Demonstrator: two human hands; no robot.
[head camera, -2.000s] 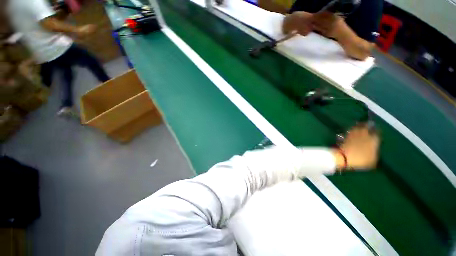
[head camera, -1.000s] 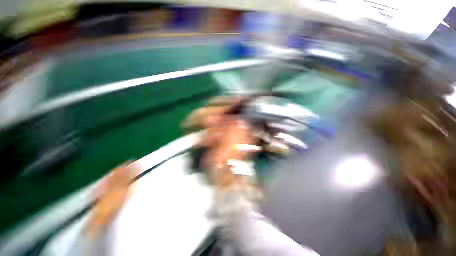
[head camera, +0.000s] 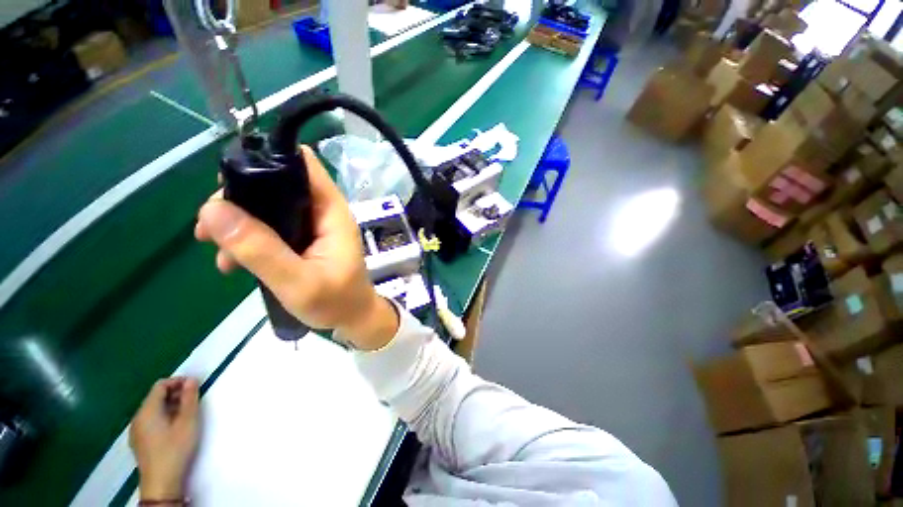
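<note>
My right hand (head camera: 297, 253) is closed around a thick black electric screwdriver (head camera: 269, 193), held upright over the far left part of the white work board (head camera: 297, 426). Its tip points down above the board. A metal hook is at its top, and a thick black cable curves from it to the right. My left hand (head camera: 166, 436) is at the board's left edge beside the conveyor belt, fingers curled. A dark spot shows between its fingers; whether it holds anything small cannot be told.
White screw feeders (head camera: 391, 238) stand beyond the board, with a crumpled clear bag (head camera: 366, 166) behind. The green conveyor belt (head camera: 119, 307) runs along the left. A dark item is cut off at the lower left. Blue stools (head camera: 550, 173) and cartons (head camera: 782, 386) stand on the floor.
The view has swung from the belt and an empty-looking board toward the feeders. My right hand now grips the upright screwdriver. My left hand has come back from over the belt to the board's edge.
</note>
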